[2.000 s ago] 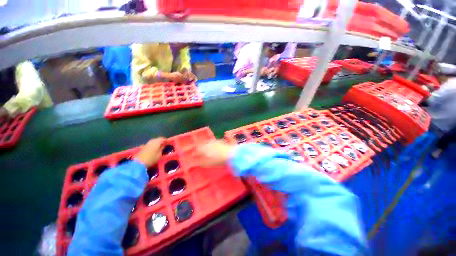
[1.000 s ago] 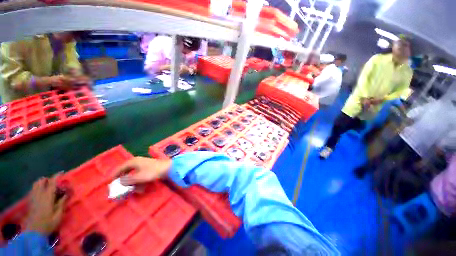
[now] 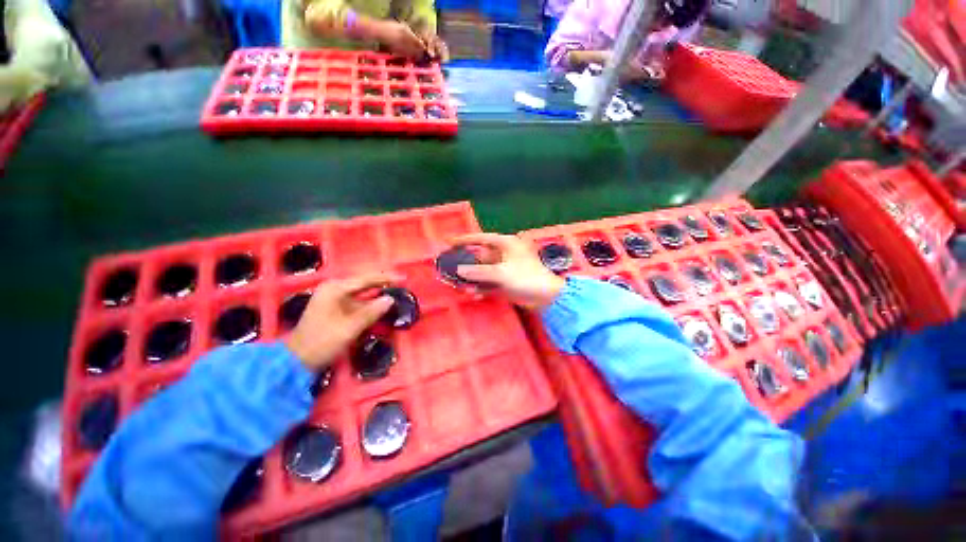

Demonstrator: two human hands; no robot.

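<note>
A red work tray (image 3: 450, 402) with square pockets lies in front of me; dark round discs fill its left and middle pockets, and the right columns show bare red pockets. My left hand (image 3: 337, 323) holds a dark glossy disc (image 3: 400, 307) between thumb and fingers, above the middle of the tray. My right hand (image 3: 506, 270) holds another dark disc (image 3: 459, 265) by its edge over the tray's upper right part. The two discs are apart. My left sleeve hides some lower left pockets.
Stacked trays with silvery discs (image 3: 731, 265) stand at the right, then a staggered tray stack (image 3: 837, 259) and more red trays (image 3: 900, 228). Across the green belt (image 3: 424, 175) a tray (image 3: 328, 95) lies before a person in yellow. A pale post (image 3: 779, 116) slants at upper right.
The view has swung right, then back left and down. A white patch showed under my right hand one second ago; now that hand holds a disc. My left hand now holds a disc beside it.
</note>
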